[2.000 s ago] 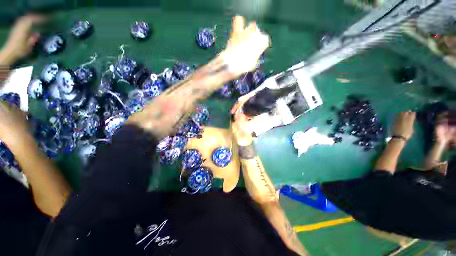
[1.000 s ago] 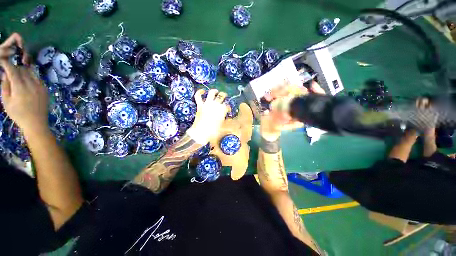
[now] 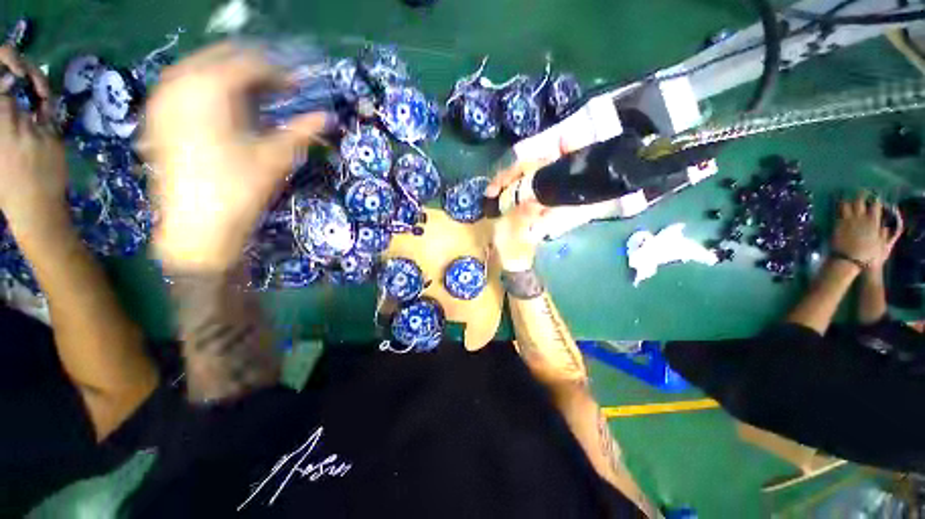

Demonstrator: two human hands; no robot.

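Note:
Round blue-and-black patterned units [image 3: 366, 152] lie heaped left of centre, some with thin pale leads. My left hand [image 3: 208, 152] is raised over the heap, large and motion-blurred; a smeared blue unit [image 3: 294, 86] shows between its thumb and fingers. My right hand [image 3: 517, 218] grips a black power driver [image 3: 588, 174], held tilted beside the white-grey screw feeder [image 3: 609, 208], its paler nose pointing left. A tan pad [image 3: 436, 238] lies below, with a unit [image 3: 466, 278] on it and others at its left edge.
A white scrap [image 3: 664, 250] and a pile of small black parts [image 3: 768, 218] lie right of the feeder. A pale metal arm and dark cables cross the upper right. Other people's hands [image 3: 860, 233] are at both sides.
My left hand has moved from the pad's edge up and left over the heap. The driver has swung from pointing toward me to lying across the feeder, still in my right hand.

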